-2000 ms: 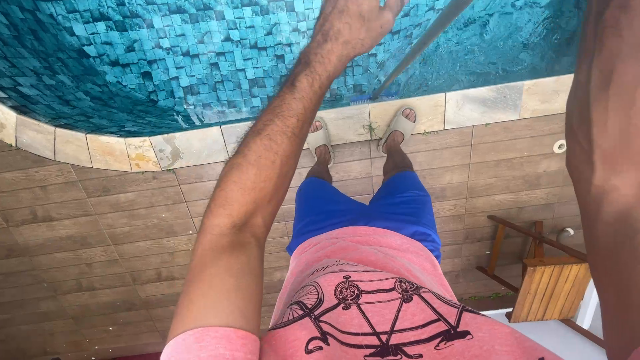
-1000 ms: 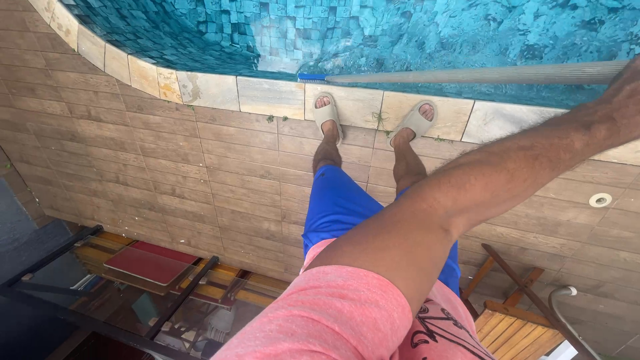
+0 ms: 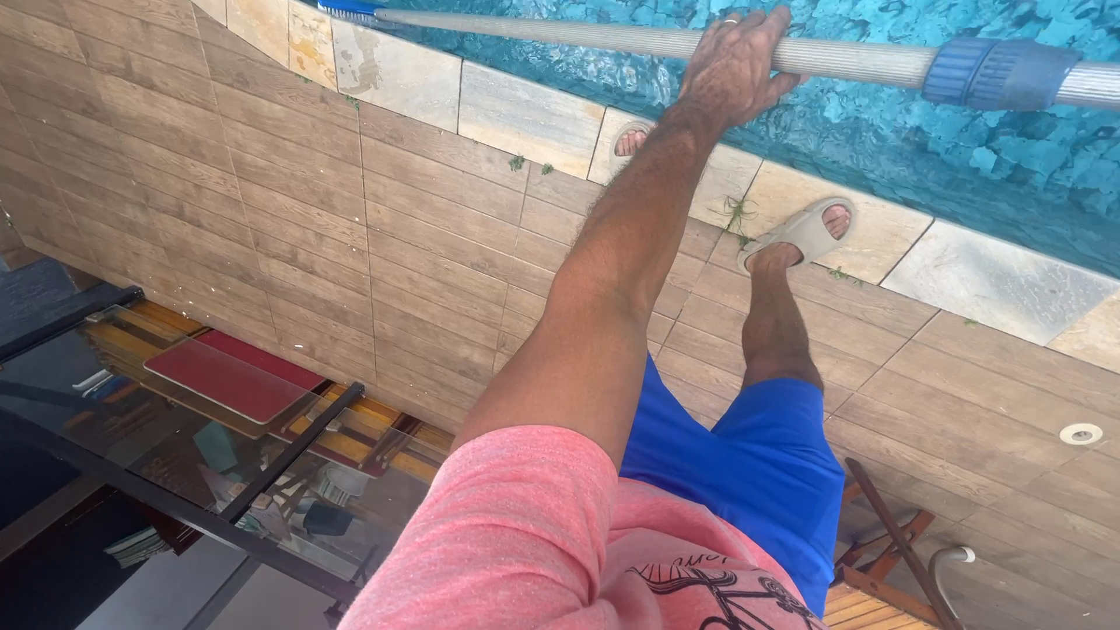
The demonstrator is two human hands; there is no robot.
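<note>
A long ribbed metal telescopic pole (image 3: 604,39) slants across the top of the head view, over the pool's edge. At its far left end is a blue pool brush (image 3: 350,10) with bristles, beside the stone coping. A blue plastic locking collar (image 3: 1002,74) sits on the pole at the right. My left hand (image 3: 735,70), with a ring on one finger, is closed around the pole left of the collar, fingers over the top and thumb at the near side. Where the pole runs out of the right edge is hidden; my right hand is not in view.
Pool water (image 3: 1006,166) lies beyond the pale stone coping (image 3: 525,118). My sandalled feet stand at the coping. Wood-look tiles (image 3: 437,236) cover the deck. A glass-topped table (image 3: 367,516) is lower left, a wooden folding chair (image 3: 875,595) and curved pipe (image 3: 945,560) lower right.
My left hand, away from the pole two seconds ago, is now on it. The pole has swung from steep to nearly level across the view. My right arm has left the view, which has shifted.
</note>
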